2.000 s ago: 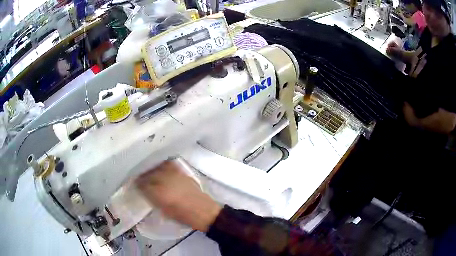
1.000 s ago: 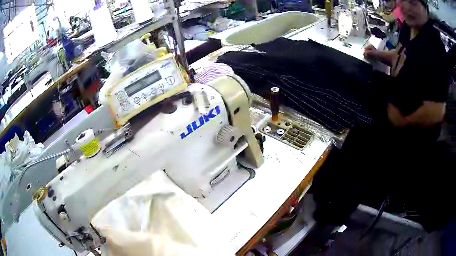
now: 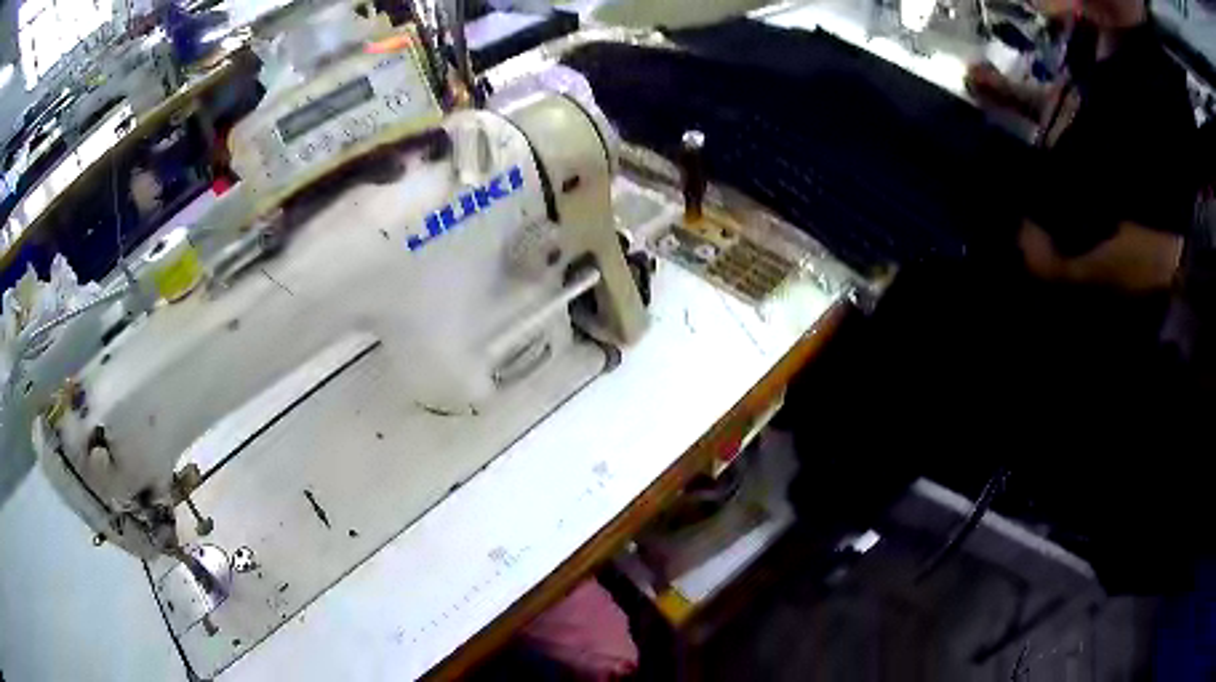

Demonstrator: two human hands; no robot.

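Observation:
The off-white industrial sewing machine [image 3: 307, 253] with blue JUKI lettering stands in front of me, its long arm running down to the lower left. The presser foot and needle area [image 3: 171, 540] is at the left end, above the shiny needle plate [image 3: 195, 586]. No cloth lies under the needle. The cream handwheel [image 3: 574, 147] is at the right end. A white thread cone with a yellow label [image 3: 174, 271] stands on the arm. The control panel [image 3: 334, 113] sits above the arm. Neither of my hands is in the picture.
The white table [image 3: 574, 493] has a brown front edge and printed ruler marks. A dark peg [image 3: 694, 177] stands beside a gridded tray [image 3: 747, 271]. Black cloth [image 3: 800, 133] covers the neighbouring table. A person in black [image 3: 1120, 147] is at the right. Pink cloth [image 3: 587, 633] shows below the table edge.
My left or right hand, seen on the cloth two seconds ago, is gone. The white and cream cloth has left the machine bed, which now shows bare. The view has shifted.

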